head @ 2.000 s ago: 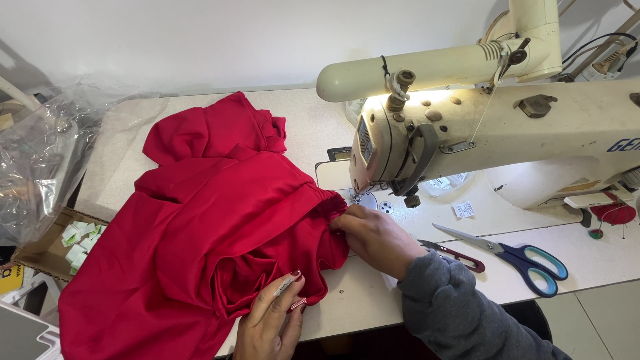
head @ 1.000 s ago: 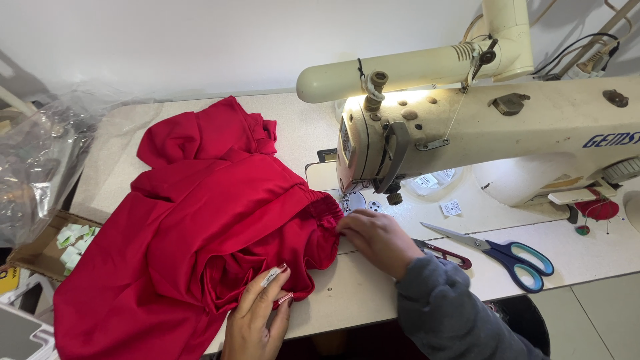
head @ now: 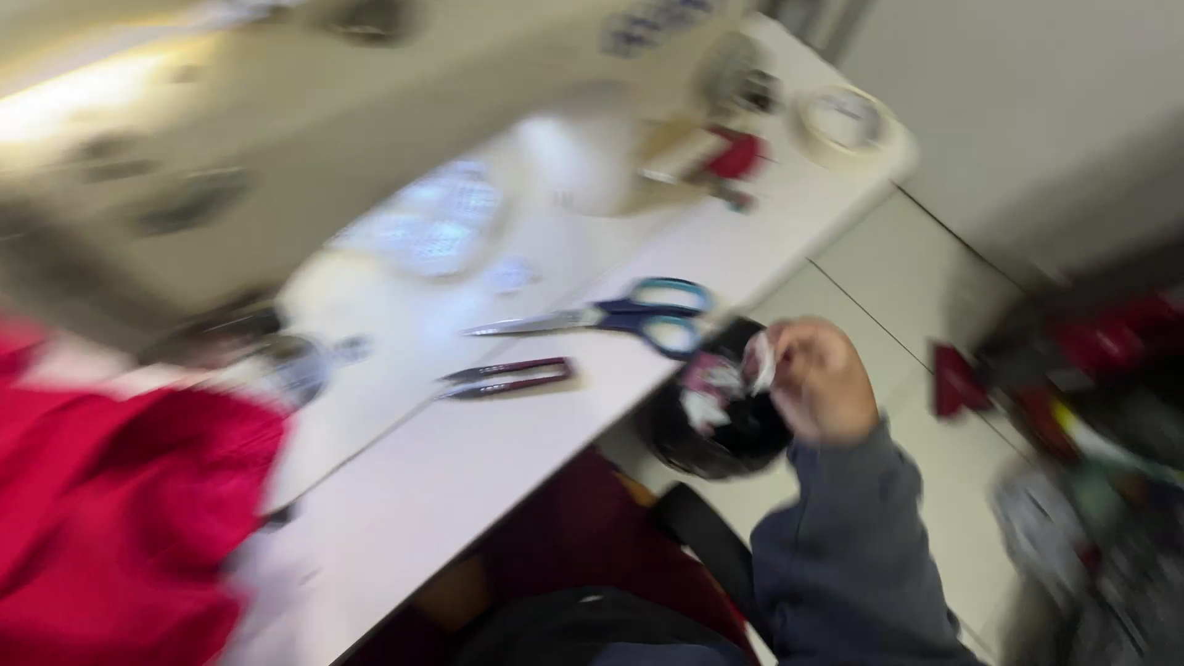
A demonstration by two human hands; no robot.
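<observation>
My right hand (head: 823, 379), in a grey sleeve, is over a black bin (head: 731, 425) beside the table edge, its fingers closed on a small whitish scrap (head: 760, 363). Other pale and pinkish scraps (head: 708, 388) lie in the bin. Red fabric (head: 120, 499) with a gathered edge lies on the table at the left, near the head of the sewing machine (head: 277, 139). Scissors (head: 638, 319) with blue handles and thread snips (head: 509, 377) rest on the white tabletop. My left hand is out of view. The picture is blurred.
A roll of tape (head: 844, 120) sits at the table's far right corner (head: 897, 157). A red pincushion-like item (head: 735, 153) is by the machine's base. On the tiled floor (head: 879, 305) at the right lies a dark, blurred heap with red pieces (head: 1119, 338).
The view has swung far to the right. My right hand has left the red fabric and is now over the bin with a scrap. My left hand, earlier on the fabric, has dropped out of view.
</observation>
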